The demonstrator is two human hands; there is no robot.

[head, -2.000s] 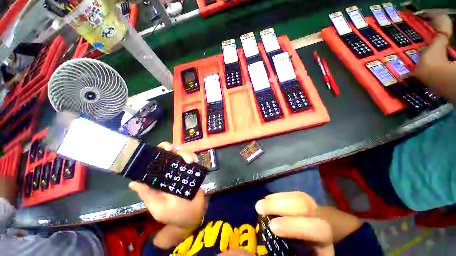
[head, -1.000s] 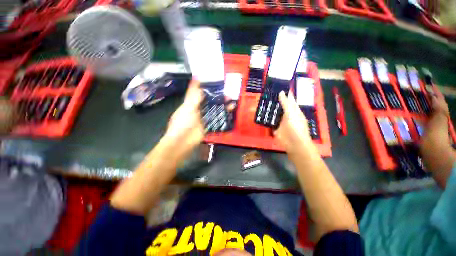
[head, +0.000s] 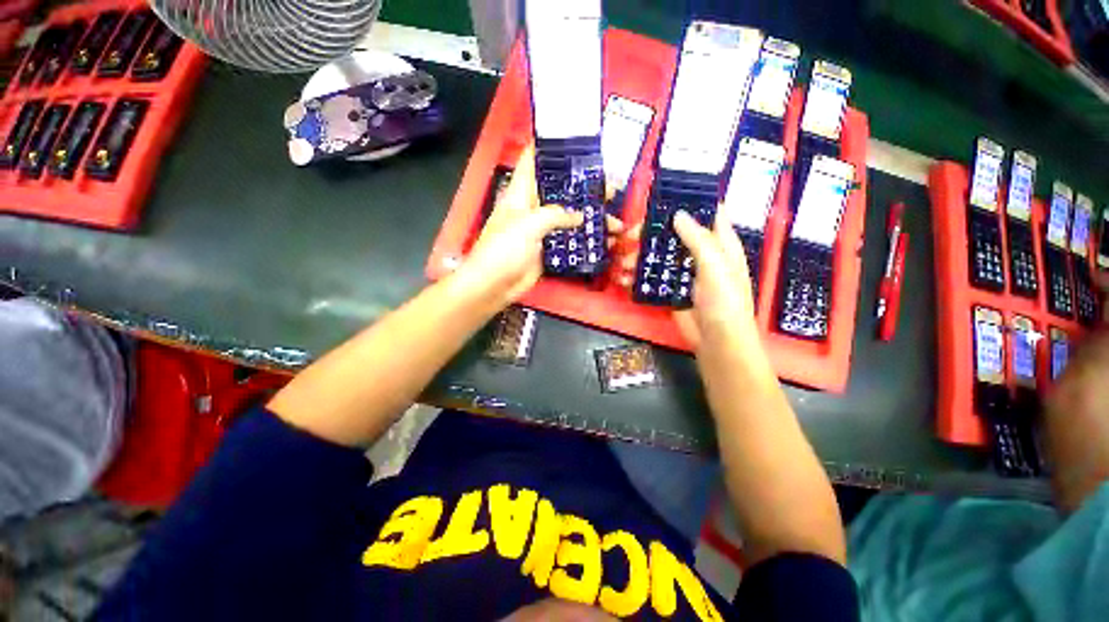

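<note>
My left hand [head: 521,243] holds an open flip phone [head: 569,109] upright over the left part of the red phone tray [head: 468,201], its thumb on the keypad. My right hand [head: 718,273] holds a second open flip phone [head: 703,103] beside it, thumb on the keypad. Both main screens glow white. Behind and right of them, several open phones with lit screens lie in the tray, one of them at the lower right [head: 809,249]. A dark phone, mostly hidden by my left hand, shows at the tray's left.
Two small brown flat pieces, perhaps batteries [head: 511,334] [head: 628,367], lie before the tray. Red pens [head: 894,273] lie right of it. A fan [head: 274,24] and patterned bundle [head: 359,116] stand left. Neighbours' red trays [head: 943,352] [head: 116,201] flank; a neighbour's hand [head: 1080,407] is right.
Both hands have steadied, and the two phones stand closer together over the tray. The view has shifted, so the bench and trays appear moved. The right neighbour's hand is lower.
</note>
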